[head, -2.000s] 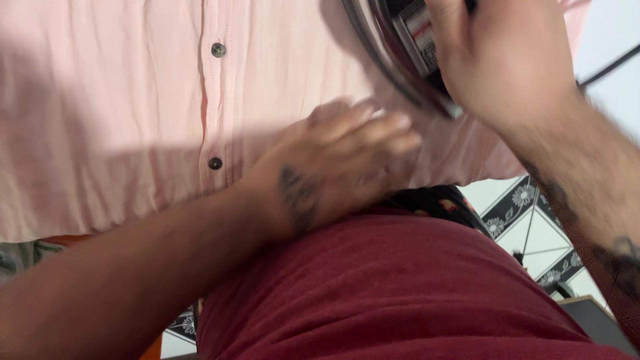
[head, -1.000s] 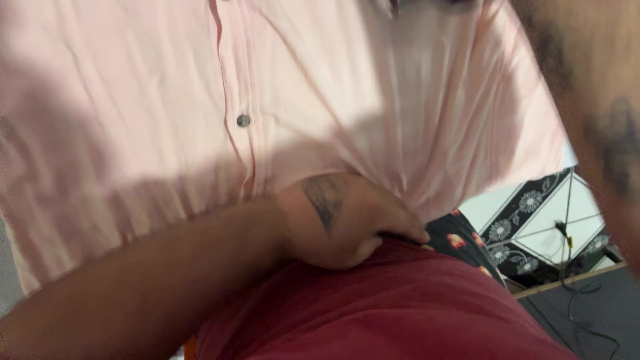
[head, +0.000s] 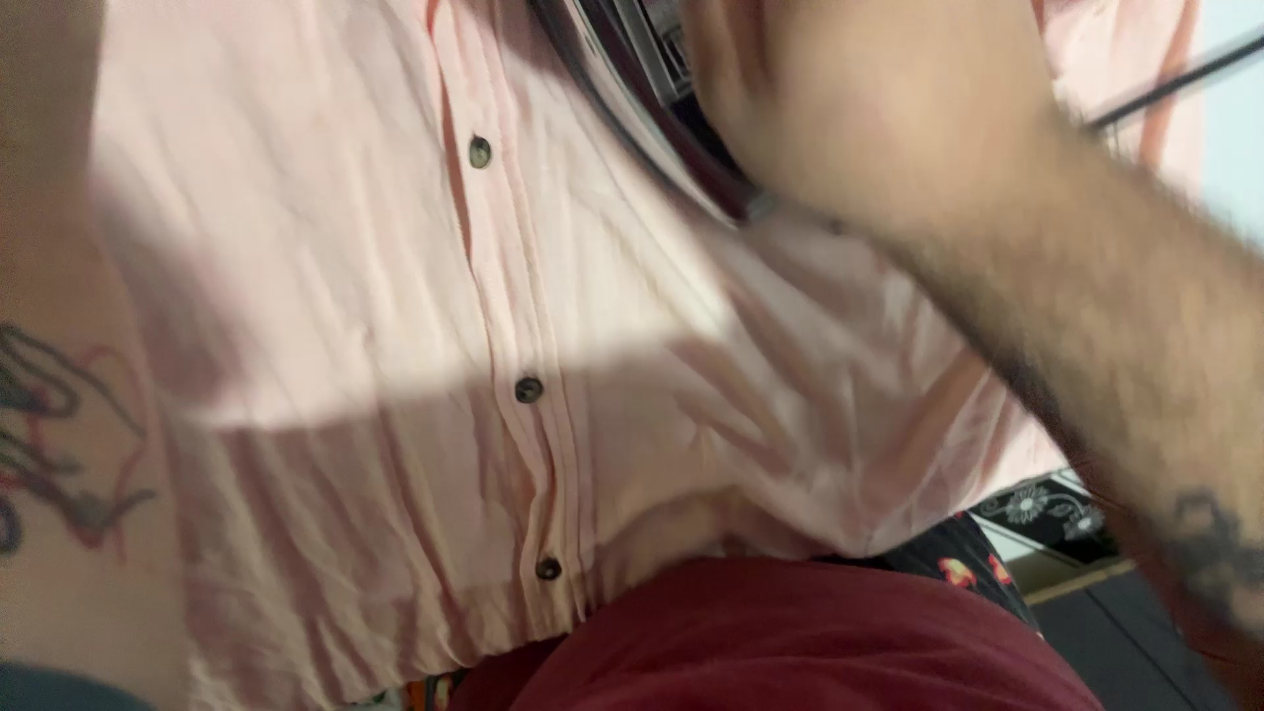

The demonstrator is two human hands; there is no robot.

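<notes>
A pale pink buttoned shirt (head: 632, 296) lies spread out beneath my arms, with dark buttons down its front placket and many creases in the cloth. At the top, my blurred right hand (head: 859, 99) is closed around a clothes iron (head: 642, 109); the upper edge of the view cuts off the fingers and the handle. The iron's dark, curved edge rests over the shirt, right of the placket. Along the left edge only my tattooed left arm shows, over the shirt's left side; the left hand itself is out of view.
A dark cord (head: 1175, 84) runs in from the right edge. My dark red clothing (head: 790, 642) meets the shirt's hem. Beside it, dark cloth with a floral print (head: 928, 553) shows under the shirt, with patterned tiles (head: 1037, 509) and a dark grey surface (head: 1116, 632) at the lower right.
My left hand has left the shirt's lower edge, where it lay one second ago, and is out of view. The right hand and the iron are back in view at the top.
</notes>
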